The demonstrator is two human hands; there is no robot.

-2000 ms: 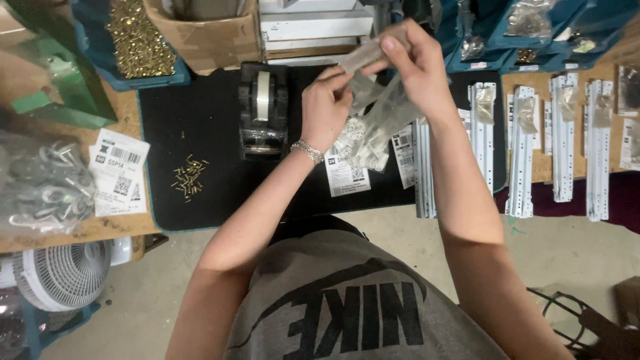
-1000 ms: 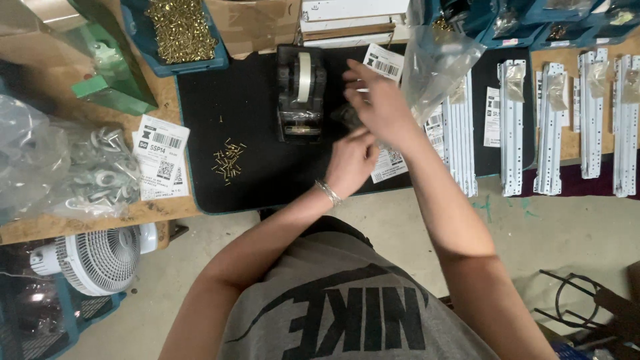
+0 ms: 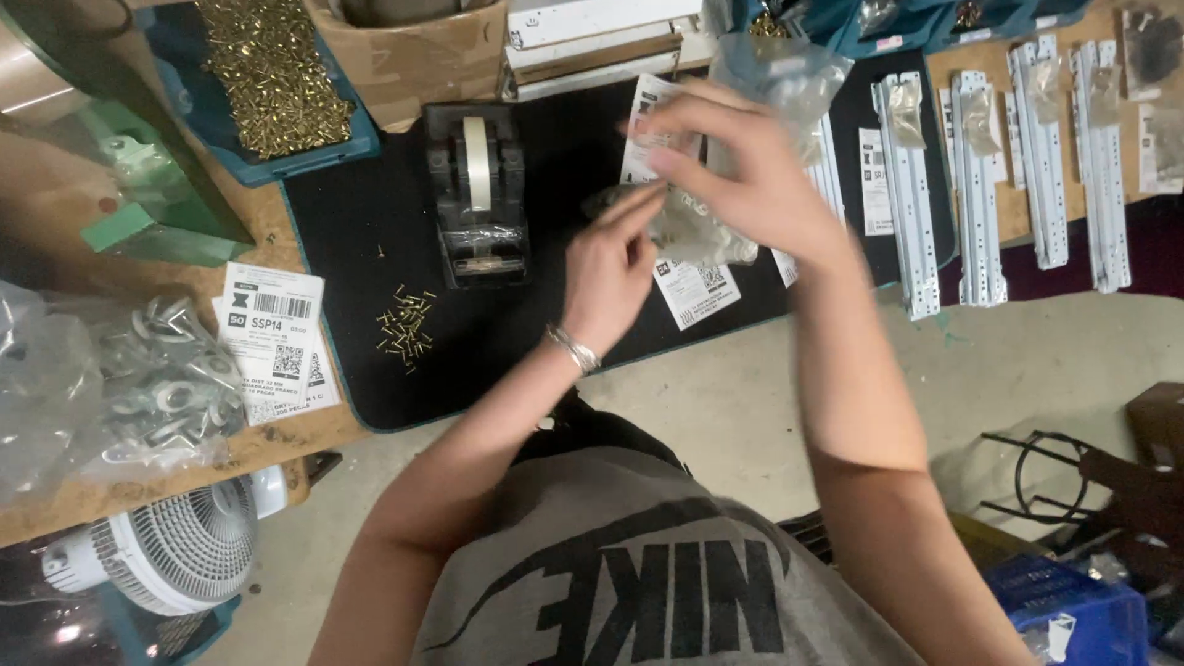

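My left hand [image 3: 610, 264], a metal bracelet at its wrist, has its fingertips at the edge of a clear plastic bag of small parts [image 3: 698, 227]. Blurred by motion, my right hand [image 3: 740, 157] hovers over that bag with its fingers spread; its exact contact is unclear. Under and around the bag lie a printed label [image 3: 698, 296] and another label [image 3: 647, 97]. A black tape dispenser [image 3: 476, 194] stands left of my hands on the black mat [image 3: 555, 324]. Farther left is a small pile of brass-coloured screws [image 3: 405, 326].
A blue bin of screws [image 3: 356, 148], a cardboard box [image 3: 416, 65] and stacked white pieces [image 3: 601, 23] line the back. Bagged fittings [image 3: 171, 379] lie left beside labels [image 3: 268, 324]. Metal drawer slides [image 3: 906, 194] with small bags extend rightward. A fan [image 3: 185, 546] stands below the bench's left edge.
Two seconds ago both hands held up a clear plastic bag; both are now lower, over the small-parts bag. Since one second ago, my right hand's fingers have spread wider.
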